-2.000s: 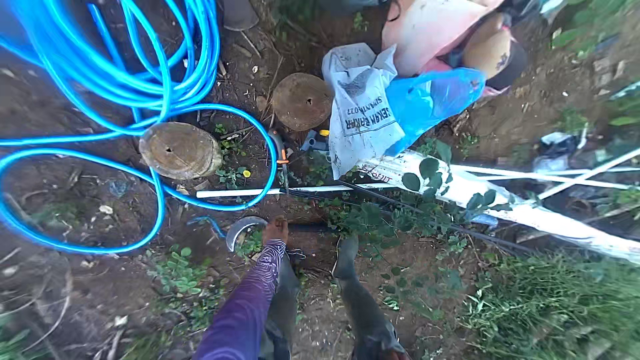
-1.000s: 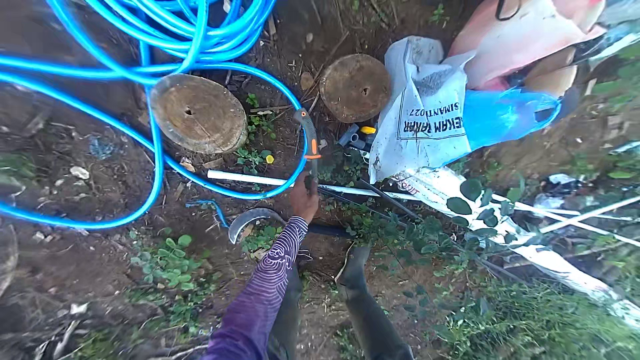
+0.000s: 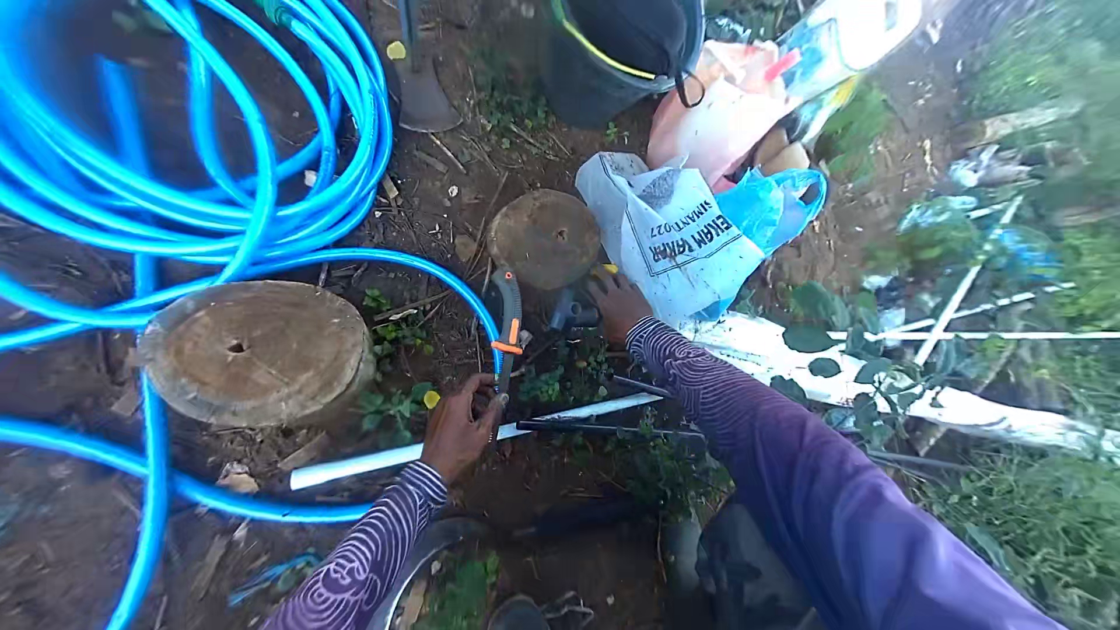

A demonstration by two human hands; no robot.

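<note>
A folding pruning saw (image 3: 510, 306) with a dark handle and an orange part points away from me. My left hand (image 3: 461, 427) has its fingers around the near end of the saw, by the blue hose's end. My right hand (image 3: 619, 302) reaches down beside a grey plastic pipe fitting (image 3: 573, 313) and a small yellow thing, at the edge of a round log slice (image 3: 544, 238); its fingertips are partly hidden, and whether it grips anything is unclear. A white plastic pipe (image 3: 367, 464) lies on the soil under my left hand.
Blue hose (image 3: 350, 192) lies coiled at the upper left, near a larger log slice (image 3: 254, 350). A printed white sack (image 3: 674, 232), a blue plastic bag (image 3: 774, 210) and a dark bucket (image 3: 595, 79) stand beyond my right hand. A curved blade (image 3: 418, 560) lies near my feet.
My right hand and sleeve have come into view and reached to the grey fitting. One hand was at the saw a second ago; two seconds ago it was lower, near the curved blade.
</note>
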